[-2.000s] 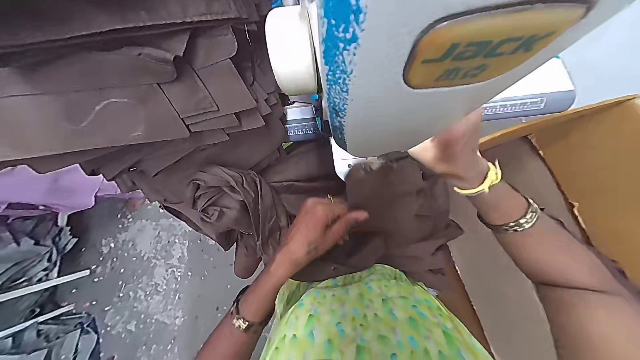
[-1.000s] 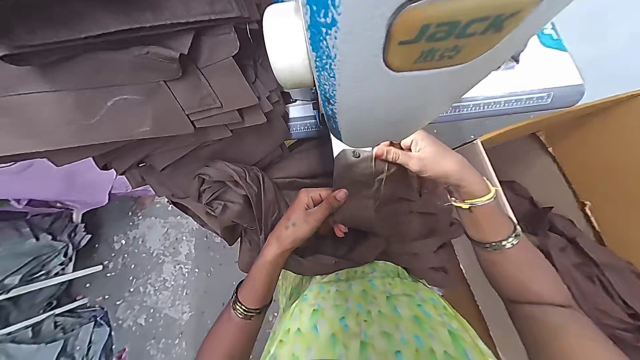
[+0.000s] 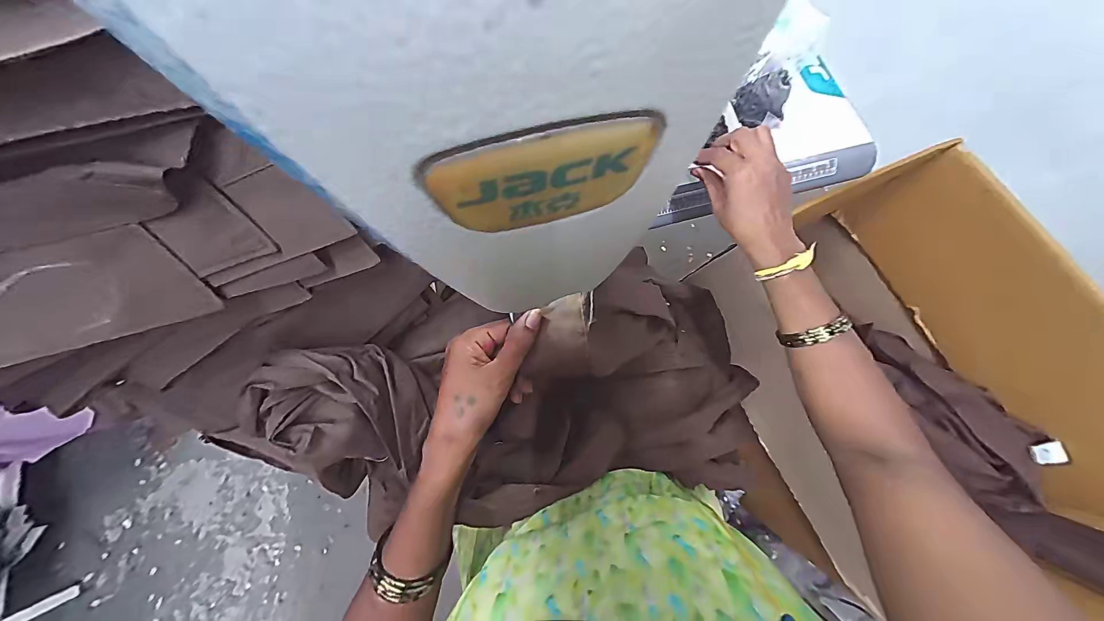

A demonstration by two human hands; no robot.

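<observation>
Brown fabric [image 3: 604,405] lies bunched across my lap, below the head of a Jack sewing machine [image 3: 345,103]. My left hand [image 3: 483,371] pinches an edge of this fabric between thumb and fingers, right under the machine head's lower end. My right hand [image 3: 746,177] is raised to the right of the machine head, near a white box-like unit [image 3: 828,129] with dark scraps on it. Its fingertips pinch a small white piece [image 3: 709,169], too small to identify. The machine head hides the needle area.
Stacked brown fabric pieces [image 3: 78,293] fill the left side. At the right stands an open cardboard box [image 3: 975,233] with brown cloth [image 3: 949,414] inside. Purple cloth [image 3: 39,435] lies at the far left, above a speckled grey floor [image 3: 224,509].
My right hand has let go of the fabric and moved up and right, beside the white unit. My left hand still holds the fabric. The view has shifted, with the machine head now larger in it.
</observation>
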